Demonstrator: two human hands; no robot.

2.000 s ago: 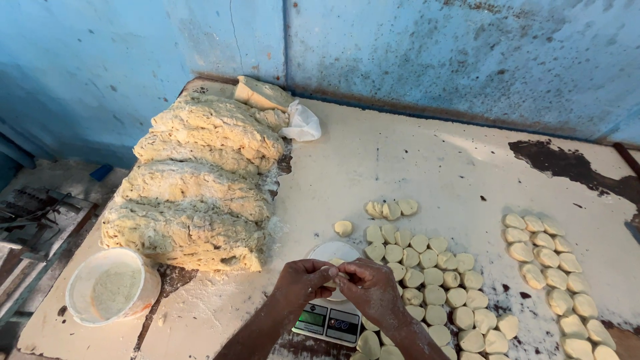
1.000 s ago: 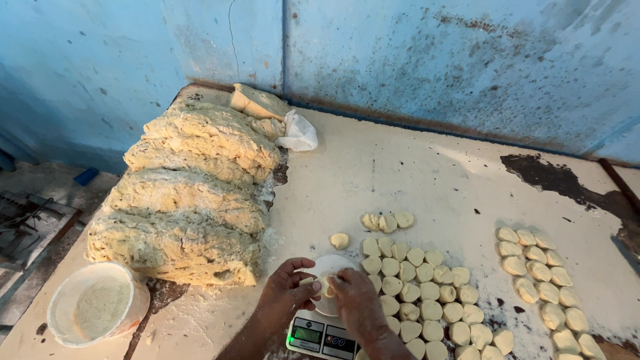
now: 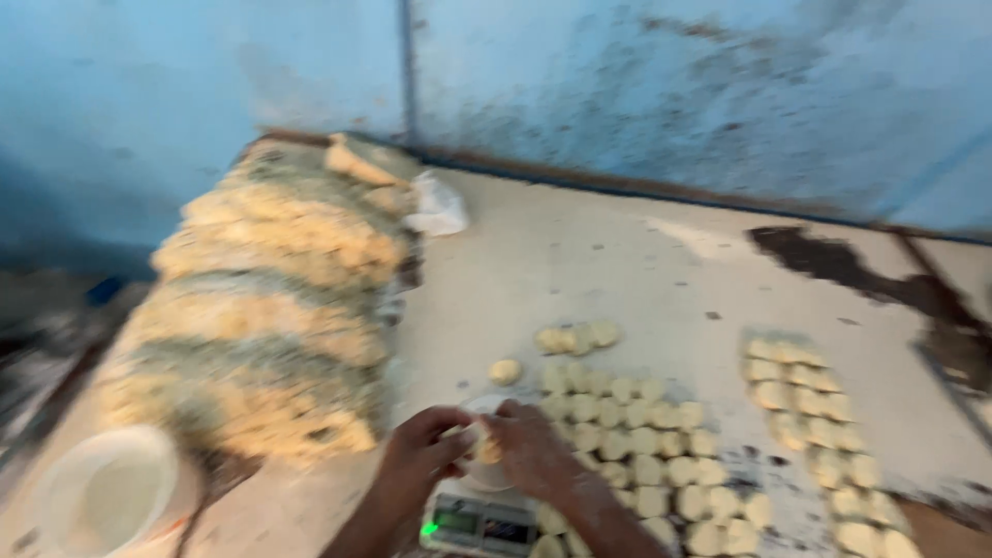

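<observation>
Both hands meet over the round white pan of a digital kitchen scale (image 3: 480, 523), whose display glows green. My left hand (image 3: 430, 443) is at the pan's left side, fingers bent; blur hides whether it grips anything. Between the hands, a small piece of dough (image 3: 488, 449) shows at the fingers of my right hand (image 3: 527, 446). One round dough piece (image 3: 505, 372) lies alone just behind the pan. Rows of dough pieces (image 3: 647, 442) cover the table right of the scale, with a short row (image 3: 577, 339) behind them.
A large floured dough mass (image 3: 271, 310) fills the left of the worn table (image 3: 604, 263). A white plastic tub (image 3: 108, 492) stands in front of it, a white plastic bag (image 3: 438, 205) behind. Another group of dough pieces (image 3: 821, 434) lies at the right. A blue wall (image 3: 620, 93) borders the back.
My hands have come closer together over the scale pan than they were one second ago. The lone dough piece behind the pan has stayed in place.
</observation>
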